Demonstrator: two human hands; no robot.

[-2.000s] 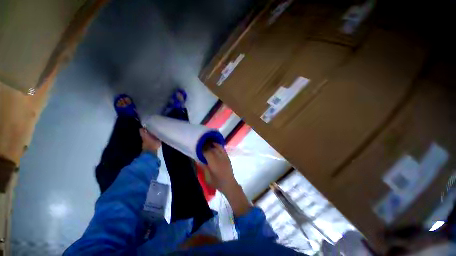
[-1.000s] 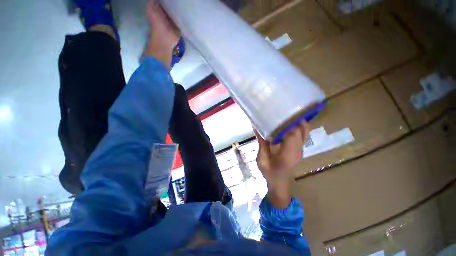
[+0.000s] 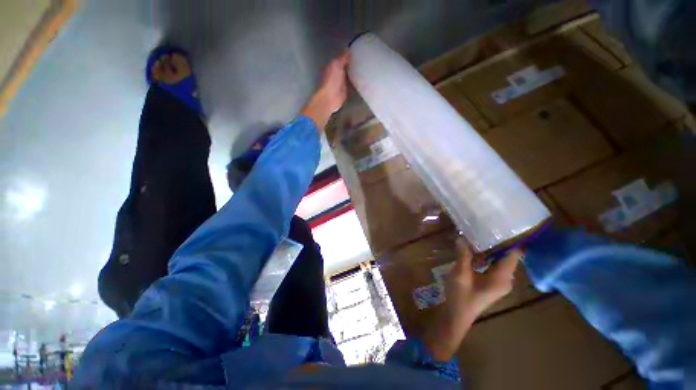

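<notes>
The white stretch film roll (image 3: 450, 145) lies slantwise in front of the cartons. My left hand (image 3: 333, 90) holds its upper end. My right hand (image 3: 477, 289) grips its lower end, near the blue rim. A clear stretch film web (image 3: 404, 190) shows by its glare between the roll and the carton sides. The brown cartons (image 3: 549, 141) are stacked in a block with white labels (image 3: 528, 84) on them. A second blue sleeve (image 3: 618, 289) reaches in from the right to the roll's lower end; its hand is hidden.
A red and white object (image 3: 328, 202), perhaps the pallet jack, shows beside the cartons. The grey floor (image 3: 69, 167) lies at the left, with my feet on it. A wood-coloured edge (image 3: 34, 49) is at the upper left. An ID badge (image 3: 276, 268) hangs from my coat.
The roll and both hands have moved right against the carton block. Clear film now spans beside the roll. Another person's blue sleeve has come in from the right.
</notes>
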